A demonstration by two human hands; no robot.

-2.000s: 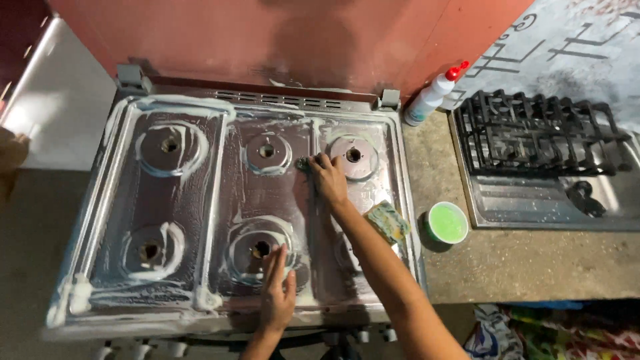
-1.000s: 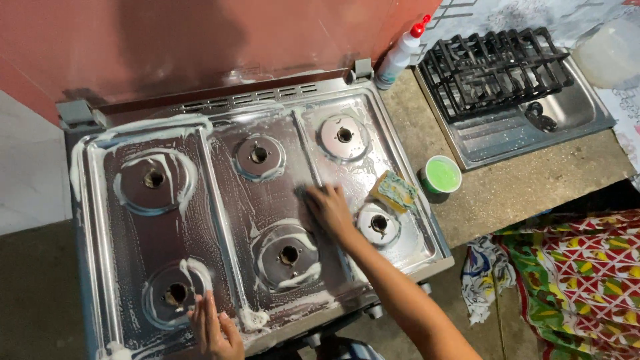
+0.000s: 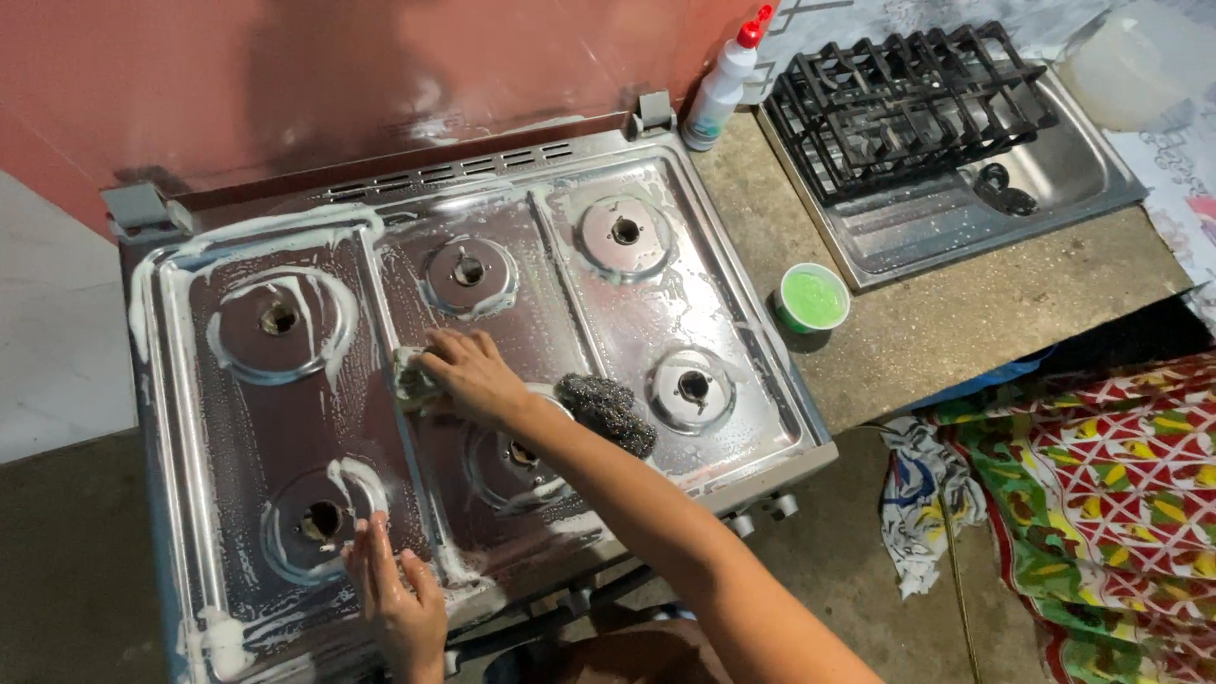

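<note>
My right hand (image 3: 465, 370) is closed over a pale green sponge (image 3: 414, 380), pressed on the ridge between the left and middle panels of a steel gas cooktop (image 3: 627, 313). White suds lie around several of its burner seats and along its left and back edges. Raised at the front left, near the front left burner seat (image 3: 323, 521), my left hand (image 3: 394, 589) holds nothing, its fingers apart. A dark metal scouring pad (image 3: 608, 414) rests beside the front middle burner seat, just right of my right forearm.
A white spray-type bottle with a red cap (image 3: 720, 85) stands at the cooktop's back right corner. A tub of green paste (image 3: 812, 297) sits on the stone counter (image 3: 912, 332). Black pan supports (image 3: 912, 104) are stacked over the steel sink (image 3: 1064, 142). Patterned cloth (image 3: 1121, 484) hangs at right.
The sponge, earlier lying at the right of the cooktop, is now under my right hand, which has moved left. The dark scouring pad now lies by the front middle burner seat.
</note>
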